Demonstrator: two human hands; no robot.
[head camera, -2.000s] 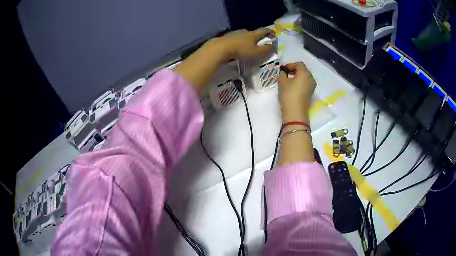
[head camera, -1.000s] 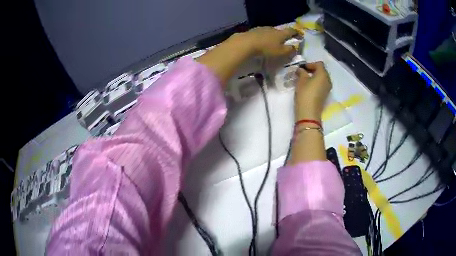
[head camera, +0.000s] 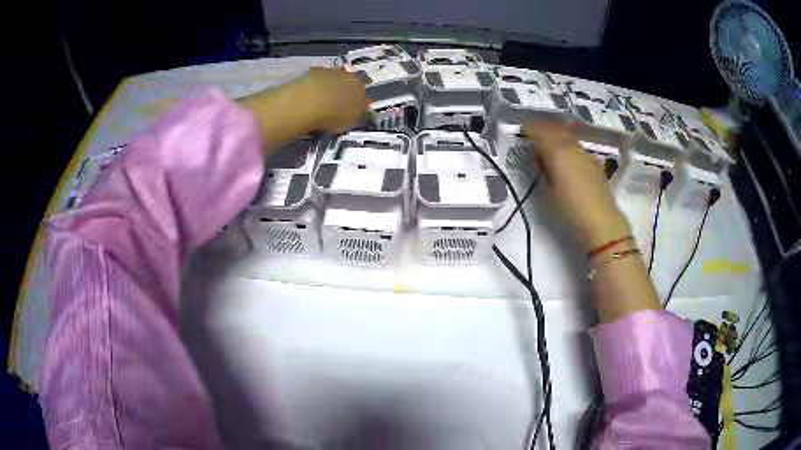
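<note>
White projector-like units stand in two rows across the table. My left hand (head camera: 338, 98), blurred, is at the left end of the back row, against the left side of a unit (head camera: 378, 68); its fingertips are unclear. My right hand (head camera: 553, 145), also blurred, is in front of a back-row unit (head camera: 530, 90), near its vented end; its grip is unclear. The front row has several units, one at its right end (head camera: 455, 176). Black power cords (head camera: 540, 334) run from among the units to the near edge. Dark plugs (head camera: 666, 178) sit at the right back-row units.
A black remote control (head camera: 703, 365) and small brassy metal parts (head camera: 729, 330) lie at the right. A fan (head camera: 751, 51) stands at the far right. A large grey screen (head camera: 439, 19) is behind the table. Yellow tape (head camera: 53, 189) edges the left side.
The view has swung left, showing the unit rows more fully. Both hands have left the right-hand unit; my left hand is now at the row's left end, my right hand near the middle.
</note>
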